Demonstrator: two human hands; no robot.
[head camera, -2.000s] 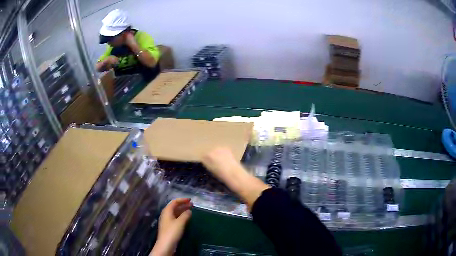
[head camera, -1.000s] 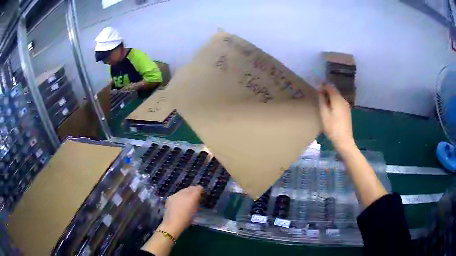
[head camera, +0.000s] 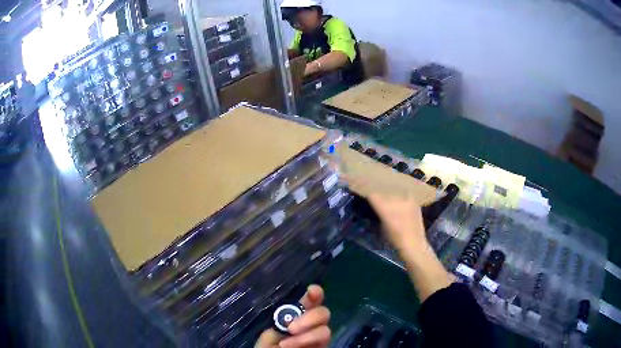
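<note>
My left hand (head camera: 304, 325), at the bottom centre, holds a small round black-and-silver part (head camera: 289, 317) between its fingertips. My right hand (head camera: 398, 216), slightly blurred, is at the near edge of a tan cardboard sheet (head camera: 374, 173) and grips it; its fingertips are partly hidden. The sheet covers part of a clear blister tray with rows of black parts (head camera: 446, 202). Right of it, a clear sorting tray (head camera: 528, 272) has a few black parts at its left, one group at its right, and white labels along its near edge.
A tall stack of full trays with a cardboard top (head camera: 218, 173) stands left of the blister tray. Pale papers (head camera: 476, 178) lie behind the trays. Another covered tray (head camera: 374, 99) is farther back, near a person (head camera: 327, 47). More trays are partly visible at the bottom edge (head camera: 374, 333).
The cardboard sheet has come down from the air onto the blister tray. My left hand has left the tray and now shows a round part. The view has turned left.
</note>
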